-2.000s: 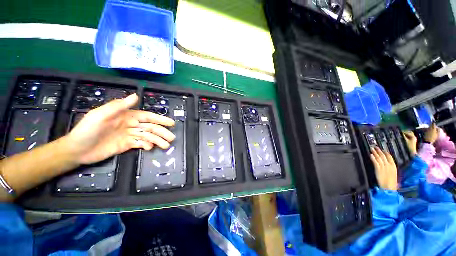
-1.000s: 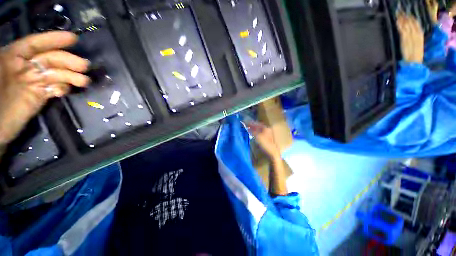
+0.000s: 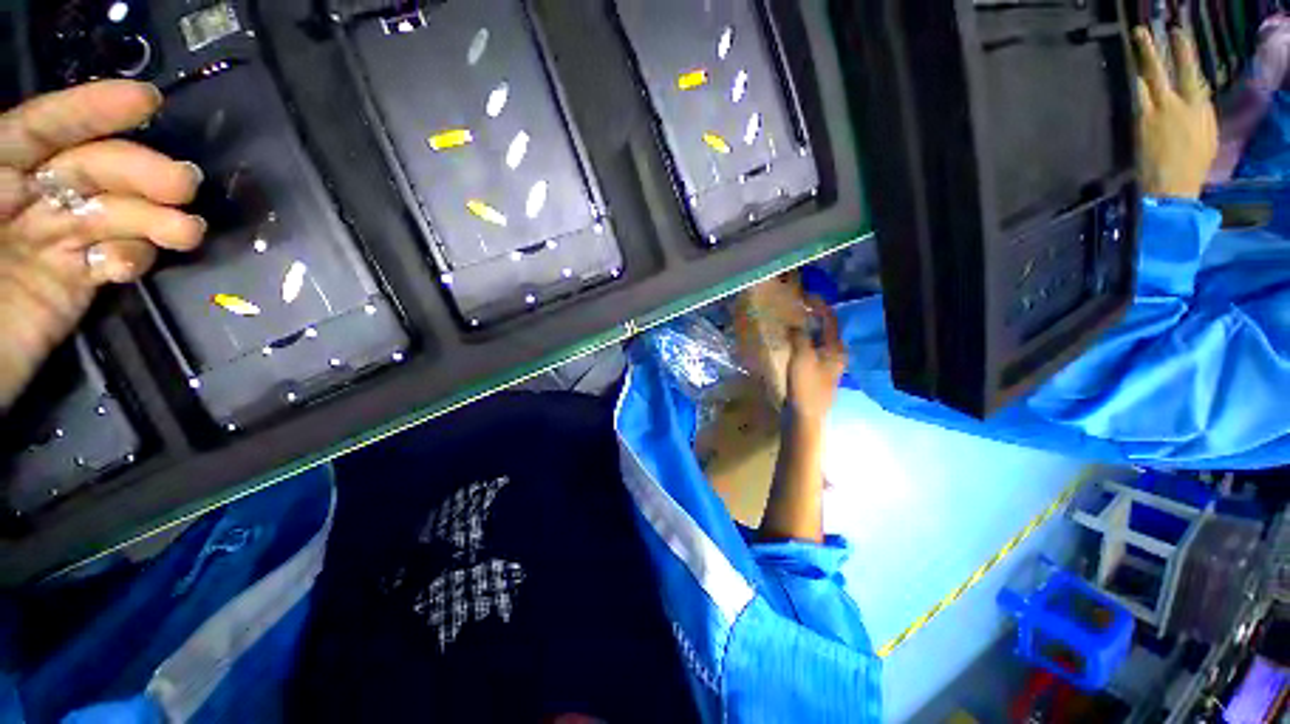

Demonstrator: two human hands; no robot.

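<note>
A thick black foam tray holds black open-backed phone bodies in pockets, with small white and orange ovals on them. My left hand, with rings, is at the left over one phone body. Its fingers are bent and a little apart, with nothing visible in them; touch is unclear. My right hand is below the bench edge at the cardboard box. It is small and blurred, and I cannot tell if it holds anything.
A second black tray stands at the right. A neighbour's hand and blue sleeve are beyond it. Clear plastic lies in the box. A blue stool stands on the pale floor, which has a yellow line.
The view has tipped down and closer to the tray; the blue bin has left the picture. My right hand has come into view and moved up and right at the box. My left hand stays over the phones.
</note>
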